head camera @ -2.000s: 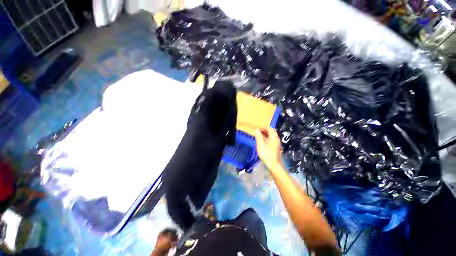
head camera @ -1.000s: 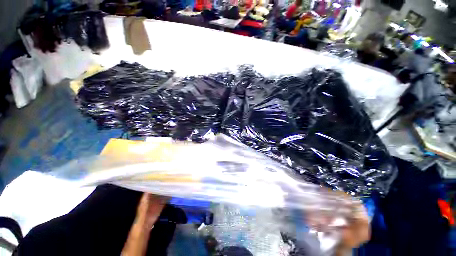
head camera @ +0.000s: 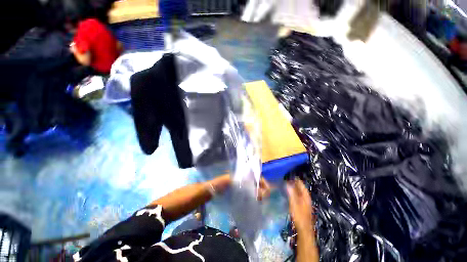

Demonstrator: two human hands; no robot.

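A clear plastic bag (head camera: 243, 138) is stretched long and blurred in front of me, running down past my left hand. My left hand (head camera: 256, 188) is at the bag's lower part, closed on the film; the film partly hides it. My right hand (head camera: 299, 199) is raised to the right of the bag, blurred, apart from it, and looks open and empty. A black coat (head camera: 146, 110) hangs down left of the bag, with two dark ends dangling over the floor; its upper part meets white film (head camera: 205, 59).
A tan cardboard sheet (head camera: 276, 128) lies on a blue crate (head camera: 284, 164). A heap of shiny bagged coats (head camera: 353, 138) fills the right, beside a long white surface (head camera: 409, 66). A person in red (head camera: 97, 46) is at upper left near dark garments (head camera: 41, 97). A dark crate (head camera: 13, 238) is at lower left.
The view has swung left. The clear bag, stretched sideways before, now runs lengthwise. The right hand is now clear of the film, and the black coat shows farther from me.
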